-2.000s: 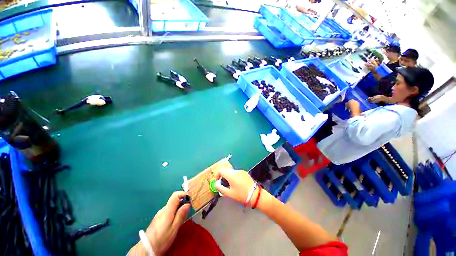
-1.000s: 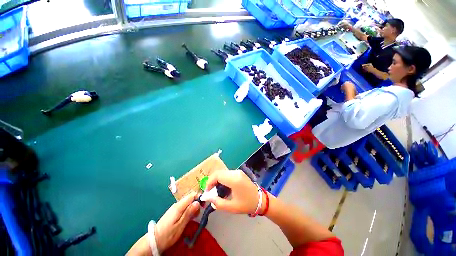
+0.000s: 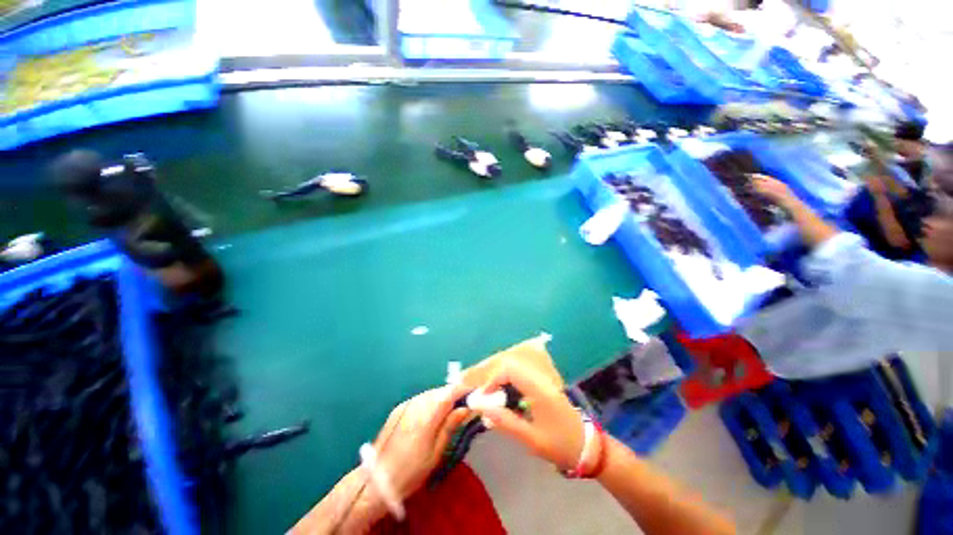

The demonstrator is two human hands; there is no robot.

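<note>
My left hand (image 3: 420, 431) and my right hand (image 3: 535, 405) meet over the cardboard pad (image 3: 519, 359) at the belt's near edge. Between them is a black handle (image 3: 451, 456) with a white section (image 3: 486, 400) at its upper end. The black stick hangs down below my fingers. My left fingers hold the black part beside the white section. My right fingers hold the white section and a dark end piece. A little green shows beside my right fingertips. The picture is blurred, so the exact joint is hidden.
A blue bin (image 3: 146, 402) of black handles stands at left, with a dark bottle (image 3: 146, 225) behind it. Finished-looking units (image 3: 340, 185) lie along the far belt. Blue bins (image 3: 669, 246) with dark parts, a white scrap (image 3: 637, 313) and a neighbour's arm (image 3: 799, 214) are at right.
The view has swung left. My hands have closed together around the white section and black handle, covering most of the green cup. The neighbour's arm now reaches into a bin.
</note>
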